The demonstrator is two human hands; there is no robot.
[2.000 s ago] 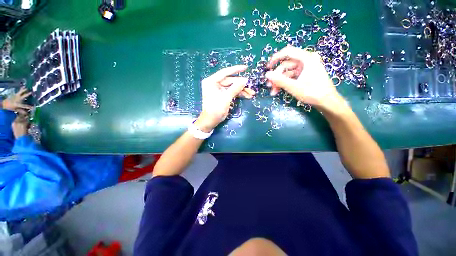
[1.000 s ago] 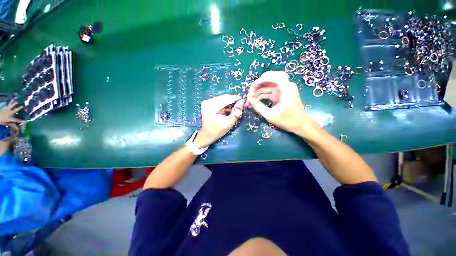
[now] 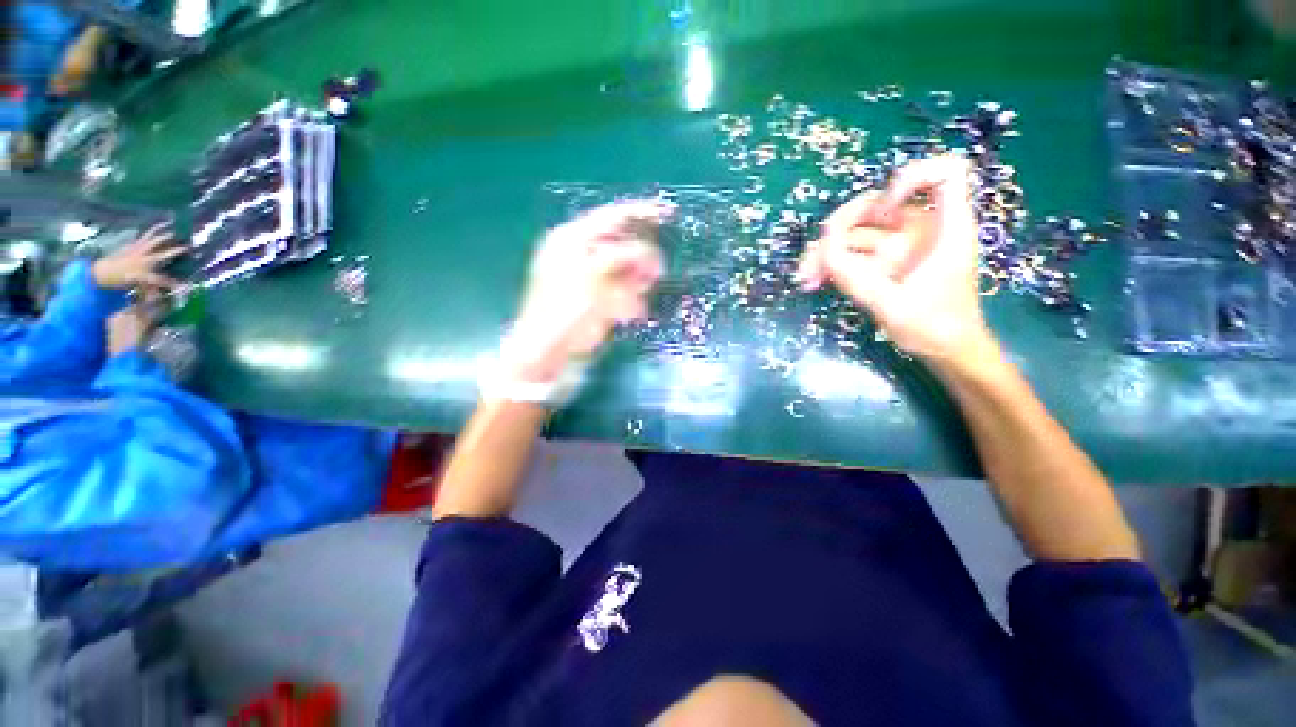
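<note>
My left hand (image 3: pixel 590 277) is blurred over the clear blister tray (image 3: pixel 688 341) on the green bench; its fingers are curled, and whether it holds a part cannot be told. My right hand (image 3: pixel 903 263) is over the loose rings, thumb and index finger bent towards each other; anything between the fingertips is too small to tell. Thin open rings (image 3: pixel 817 135) lie scattered behind and between my hands. Darker mixed rings (image 3: pixel 1049 263) are heaped to the right, partly hidden by my right hand. The blister tray is mostly hidden by my left hand.
A large-compartment plastic tray (image 3: pixel 1187 301) with mixed rings stands at the far right. Stacked pocket trays (image 3: pixel 266 195) lean at the left, with a small cluster of parts (image 3: pixel 350 279) beside them. A person in a blue smock (image 3: pixel 185 462) works at the far left.
My hands were together at the fingertips and are now apart, the left over the blister tray, the right over the rings. The whole view has shifted.
</note>
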